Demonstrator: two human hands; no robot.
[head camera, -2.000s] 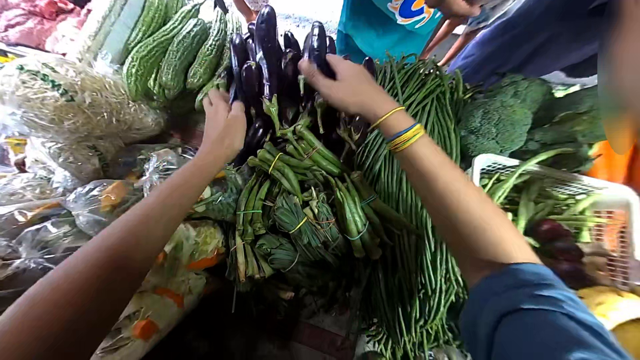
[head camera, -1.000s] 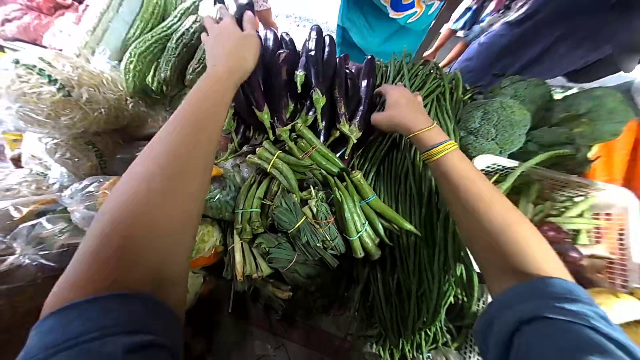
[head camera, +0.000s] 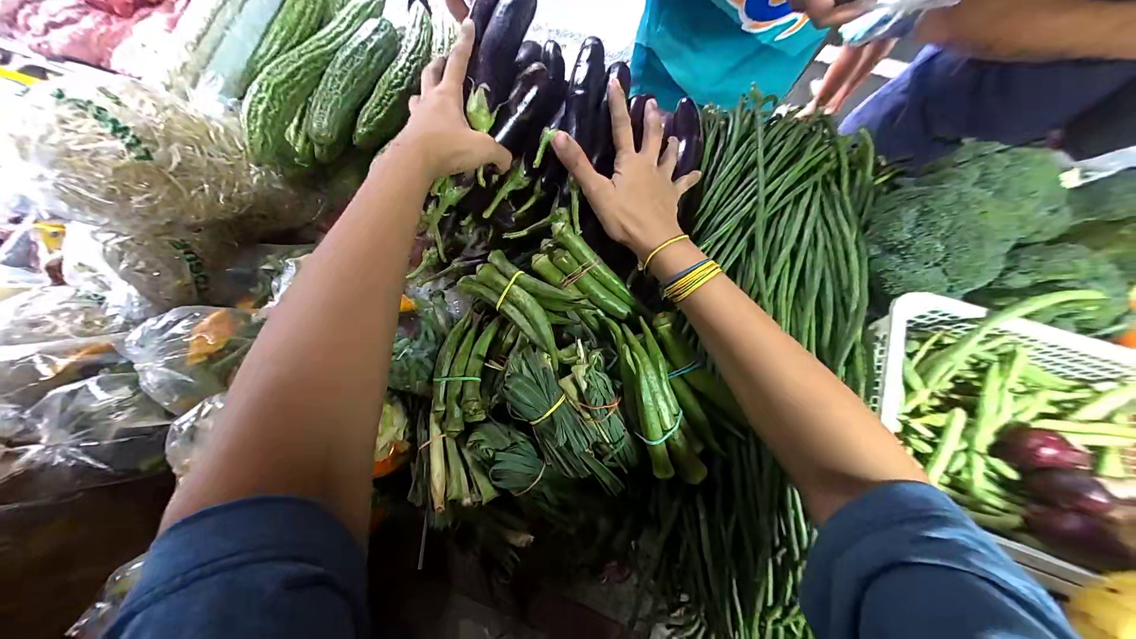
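Observation:
My left hand (head camera: 448, 124) lies along the left side of the pile of purple eggplants (head camera: 531, 98), thumb and fingers apart around one eggplant (head camera: 502, 44); a firm grip cannot be made out. Spread over the right part of the pile is my right hand (head camera: 635, 177), touching eggplants with nothing held. Rubber bands circle that wrist. Below both hands lie banded bundles of okra (head camera: 590, 275) and tied bundles of green leaves (head camera: 537, 390). Long green beans (head camera: 777, 222) hang at the right of the eggplants.
Bitter melons (head camera: 353, 84) lie at the upper left, above bagged sprouts (head camera: 133, 169) and bagged cut vegetables (head camera: 191, 346). Broccoli (head camera: 967, 213) and a white plastic basket (head camera: 945, 306) with green pods and red onions stand right. People stand beyond the stall; one wears a teal garment (head camera: 719, 53).
My left hand has come down from the top of the eggplants to their left side. My right hand has moved from the pile's right edge onto the eggplants, its fingers now spread.

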